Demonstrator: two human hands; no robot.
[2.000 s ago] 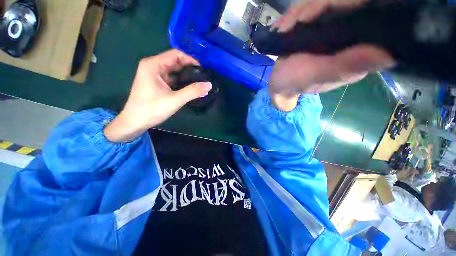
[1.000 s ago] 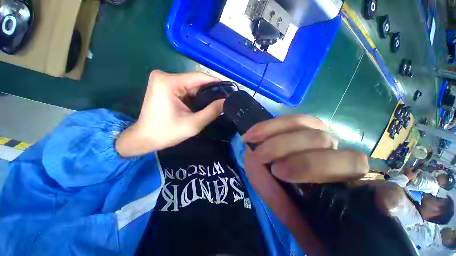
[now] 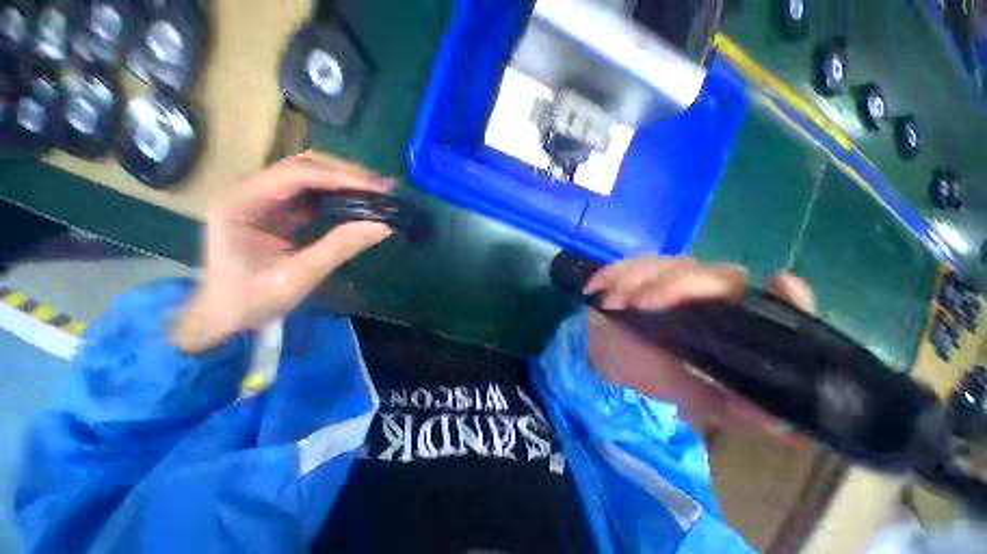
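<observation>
My left hand (image 3: pixel 276 243) pinches a round black unit (image 3: pixel 352 209) edge-on between thumb and fingers, above the green bench. My right hand (image 3: pixel 693 325) is wrapped around a thick black electric screwdriver (image 3: pixel 801 363). The tool's dark nose (image 3: pixel 574 271) points left toward the unit, with a wide gap between them. No screw can be made out. The screw feeder (image 3: pixel 617 54) stands in the blue plastic tray (image 3: pixel 487 195) ahead of my hands, its metal pick-up head (image 3: pixel 571 128) over a white plate (image 3: pixel 514 117).
A cardboard sheet (image 3: pixel 240 108) at the upper left holds rows of black units. Another black unit (image 3: pixel 324 70) lies beside it on the green bench (image 3: pixel 476 276). Several units lie beyond the yellow strip (image 3: pixel 795 103) at the right. More black parts lie on cardboard at the far right.
My left hand has moved left with the black unit, away from the screwdriver nose. My right hand has moved the screwdriver away to the right. The view has shifted, showing more units at left.
</observation>
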